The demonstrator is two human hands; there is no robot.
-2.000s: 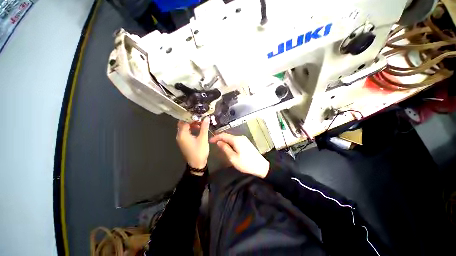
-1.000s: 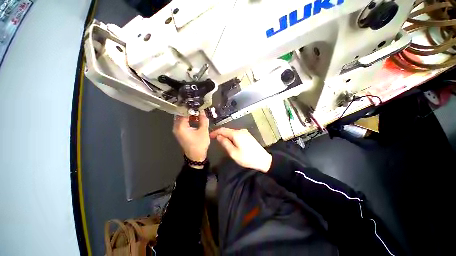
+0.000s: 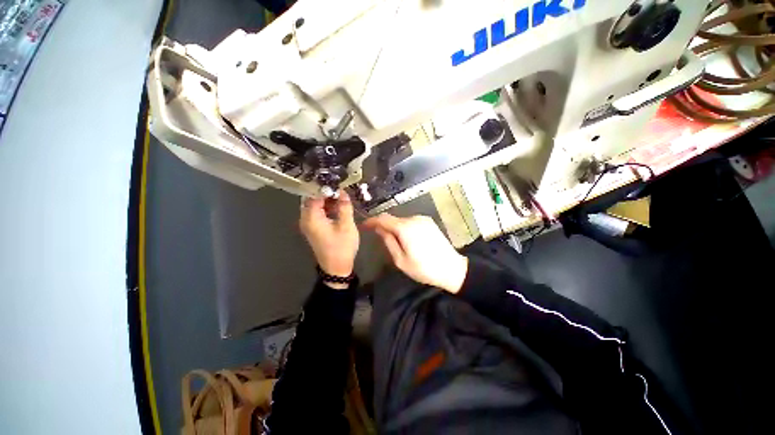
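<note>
A large white sewing machine (image 3: 408, 81) with blue JUKI lettering fills the upper middle. Black levers and knobs (image 3: 327, 157) sit at its left end. My left hand (image 3: 331, 234), with a beaded bracelet, has its fingertips raised at the needle area just below the levers; the needle is hidden or too small to tell. My right hand (image 3: 421, 248) is just right of it, thumb and index finger together near the left hand. Any thread between the fingertips is too fine to see clearly.
Tan bags with looped straps (image 3: 225, 399) lie at the lower left. More tan straps (image 3: 735, 64) loop at the upper right. A dark table extension (image 3: 255, 263) is left of my hands. A grey aisle with a yellow line (image 3: 143, 255) runs at the left.
Since two seconds ago the view has come closer to the machine. My left fingertips remain at the needle area, and my right hand stays beside them with a slight shift.
</note>
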